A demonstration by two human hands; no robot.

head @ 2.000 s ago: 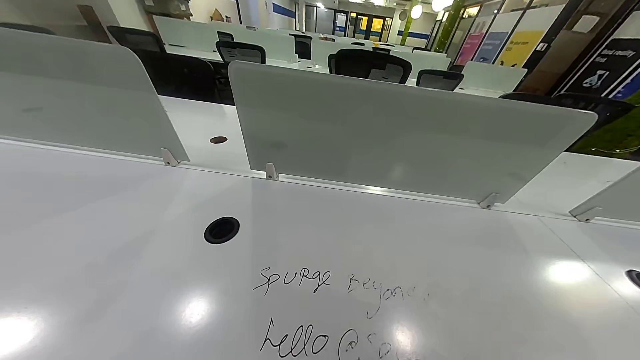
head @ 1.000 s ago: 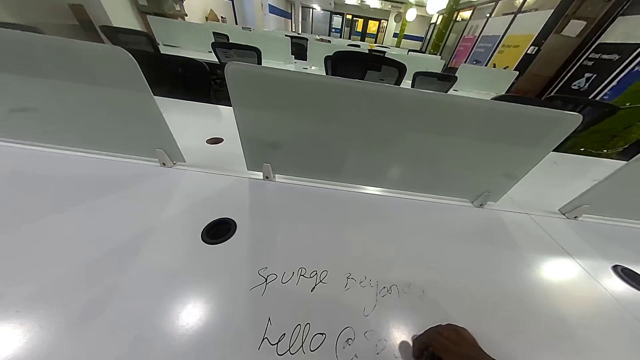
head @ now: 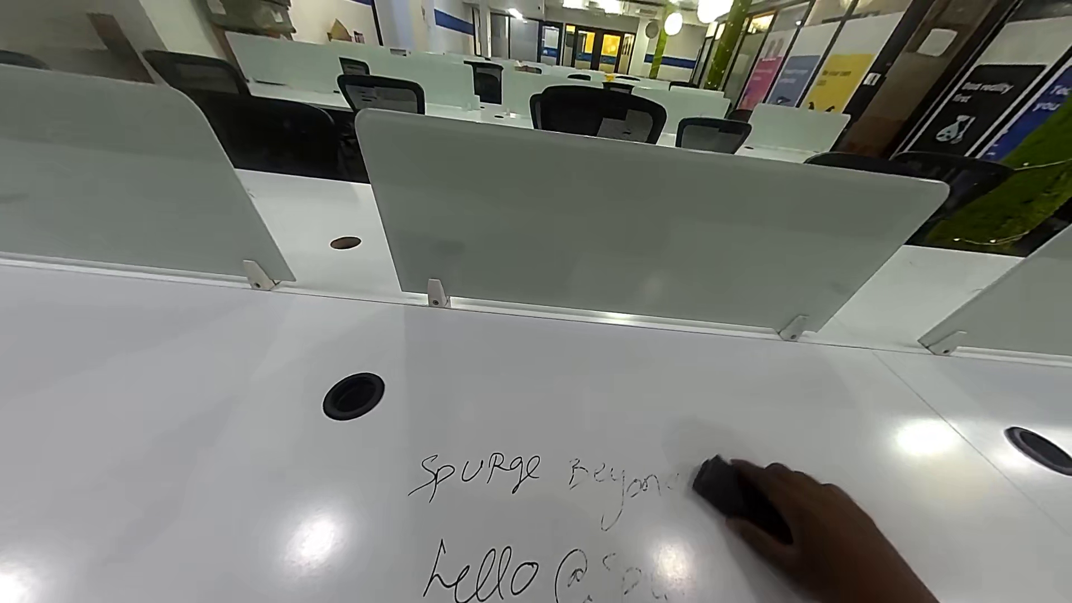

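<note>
My right hand (head: 808, 523) comes in from the lower right and grips a dark block-shaped eraser (head: 727, 490), which rests on the glossy white desk (head: 209, 402). The eraser's left end lies just right of the upper line of black handwriting (head: 481, 473), whose right end is faint and broken. Below it, a second handwritten line (head: 481, 574) runs to the bottom edge, also faint at its right. My left hand is out of the picture.
A frosted divider panel (head: 636, 226) on small clamps (head: 437, 293) stands along the desk's far edge. A round black cable grommet (head: 353, 396) is set in the desk at left, another (head: 1040, 450) at far right. Behind stand black office chairs (head: 599, 113) and further desks.
My right hand was out of view two seconds ago, then showed at the bottom edge. It is now farther up the desk, beside the upper handwritten line, with the dark eraser plainly visible.
</note>
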